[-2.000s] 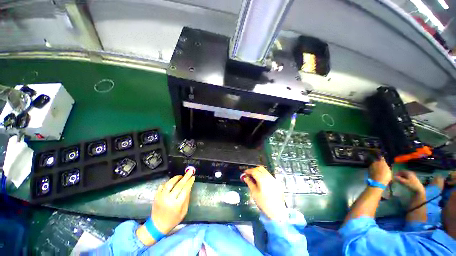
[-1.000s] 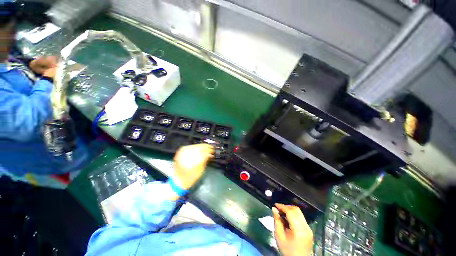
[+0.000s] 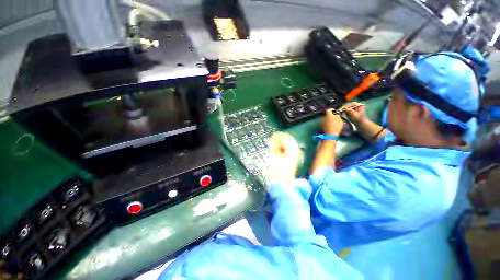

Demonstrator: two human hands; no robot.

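Note:
My right hand (image 3: 282,156) is blurred at the right part of the clear blister tray (image 3: 246,131), which holds rows of small shiny parts. Its fingers look bent, but whether they hold anything is not clear. My left hand is not recognisable; a small brownish patch at the lower left corner is too cut off to name. The black foam tray (image 3: 71,229) lies at the lower left, with dark housings in its pockets. The pneumatic press (image 3: 153,164) stands beside it, two red buttons on its front panel. The ram (image 3: 131,109) shows in the frame opening.
A person in a blue smock and cap (image 3: 395,180) sits close on the right, hands near an orange screwdriver (image 3: 363,86). A second foam tray (image 3: 304,104) lies before them. An air hose (image 3: 223,123) hangs right of the press. A parts bin (image 3: 225,24) is behind it.
The view has swung right. My right hand has moved from the press front to the clear tray. My left hand, earlier at the foam tray, is no longer recognisable.

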